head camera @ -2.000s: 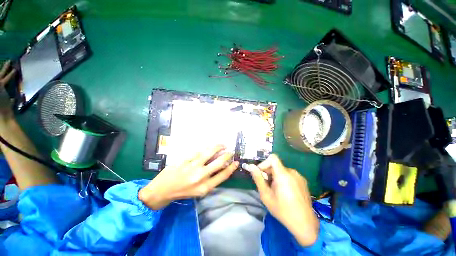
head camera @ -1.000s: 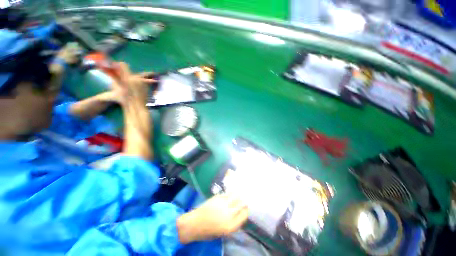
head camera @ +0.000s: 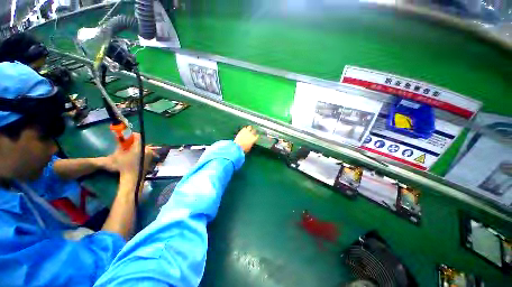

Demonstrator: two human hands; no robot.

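My left hand [head camera: 247, 138] is stretched out to the far side of the bench, at the left end of a tablet unit [head camera: 282, 146] with a gold-orange patch. The fingers are small and partly hidden, so I cannot tell whether they grip it. More tablet units, silver-white inside, lie in a row to its right: one [head camera: 319, 167] next to it and another [head camera: 379, 189] beyond. My right hand is not in view. The red pile of wired components [head camera: 319, 227] lies on the green mat, blurred.
The fume fan [head camera: 375, 262] is at the bottom right, near two more tablet units. On the left another person in blue holds an orange-handled tool [head camera: 122, 134] over a tablet unit [head camera: 177, 162]. A green partition [head camera: 255, 93] with notices stands behind the bench.
The view has swung up and left. My left hand has moved from the tablet unit in front to the far row. That unit no longer shows at its former spot. My right hand has left view.
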